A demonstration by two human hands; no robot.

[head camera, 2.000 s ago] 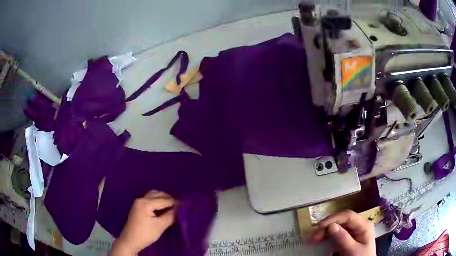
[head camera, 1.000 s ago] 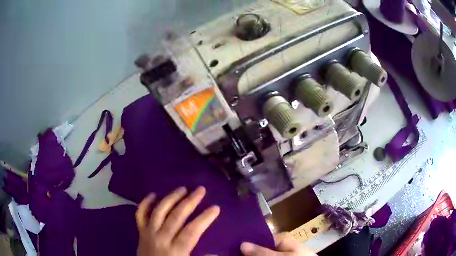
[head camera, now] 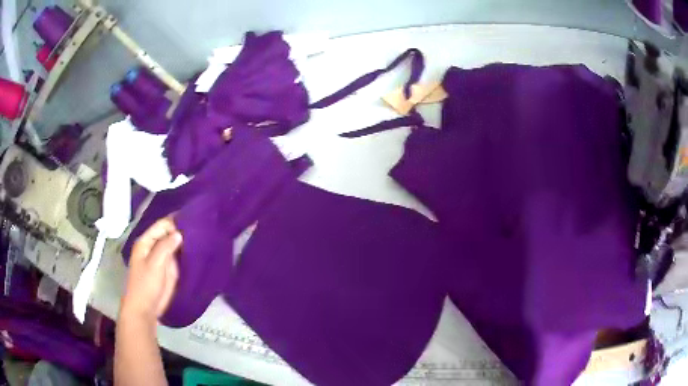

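Observation:
My left hand [head camera: 149,275] is at the left with its fingertips pinching a small purple panel [head camera: 204,260]. A rounded purple panel [head camera: 339,283] lies beside it in the middle of the table. A much larger purple panel [head camera: 513,181] lies to the right and reaches the overlock machine [head camera: 664,128], which is cut off by the right edge. The machine's needle area is dark and blurred. My right hand is not in view.
A crumpled purple piece [head camera: 260,87] and white scraps [head camera: 121,177] lie at the far left. Thin purple strips [head camera: 370,79] lie behind the panels. Another machine [head camera: 45,196] and thread cones [head camera: 139,94] stand at the left. A printed ruler [head camera: 234,339] follows the table edge.
The view has swung left, leaving the machine at the right edge. My left hand has moved from the cloth by the machine to the small panel at the left. My right hand has left the view.

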